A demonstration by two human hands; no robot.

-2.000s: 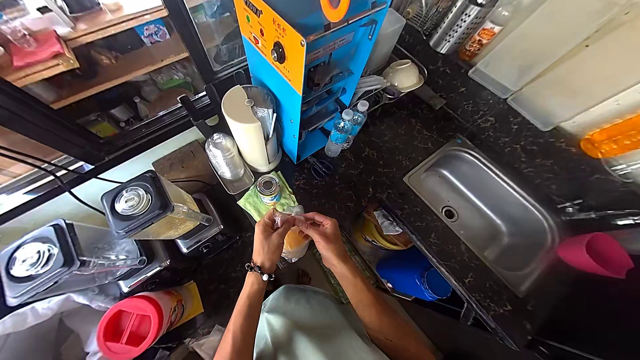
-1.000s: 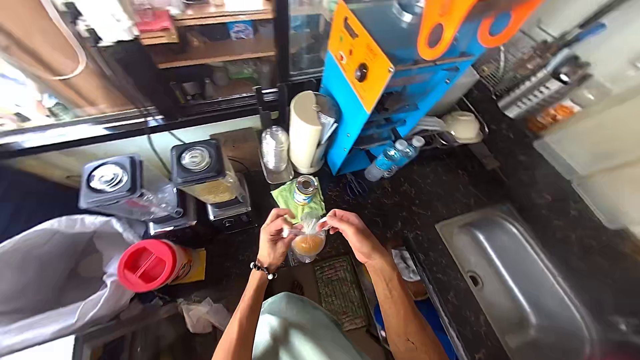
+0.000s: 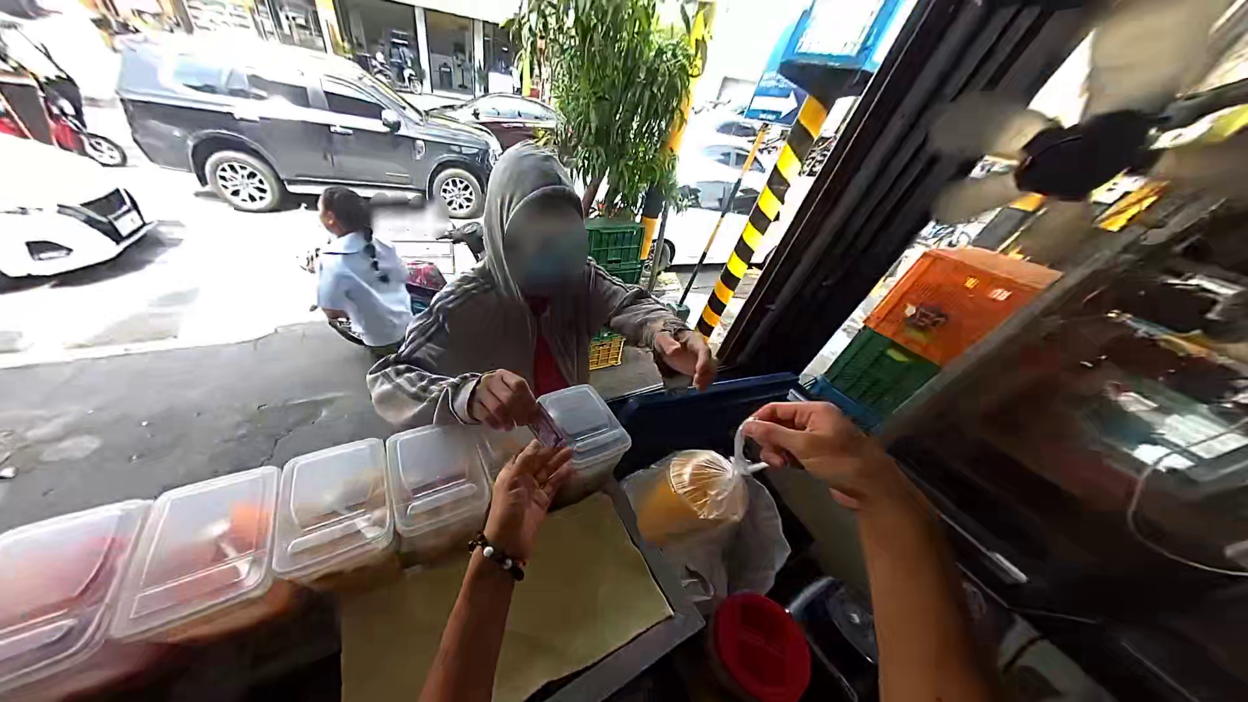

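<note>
My left hand (image 3: 526,492) is stretched out palm up, fingers apart, over the near side of the lidded containers. Its fingertips meet a folded banknote (image 3: 548,429), which a person's hand (image 3: 504,399) also holds from the far side; whether my fingers grip it I cannot tell. At the right, my right hand (image 3: 814,444) pinches the knotted neck of a clear plastic bag (image 3: 712,485) with an orange-tan drink in it. The bag hangs tilted over a whitish plastic bag (image 3: 760,531). The person (image 3: 448,341) wears a grey hooded jacket and stands beyond the counter.
Several clear lidded containers (image 3: 336,507) line the counter's street side. A tan board or sheet (image 3: 575,595) lies before me, with a red lid (image 3: 760,645) to its right. A dark window frame (image 3: 907,146) slants at the right. Orange and green crates (image 3: 960,302) stand outside.
The view has swung from the sink and sealing machine to the street-side counter. My left hand has left the bag and reaches out; my right hand still holds a bag by its neck.
</note>
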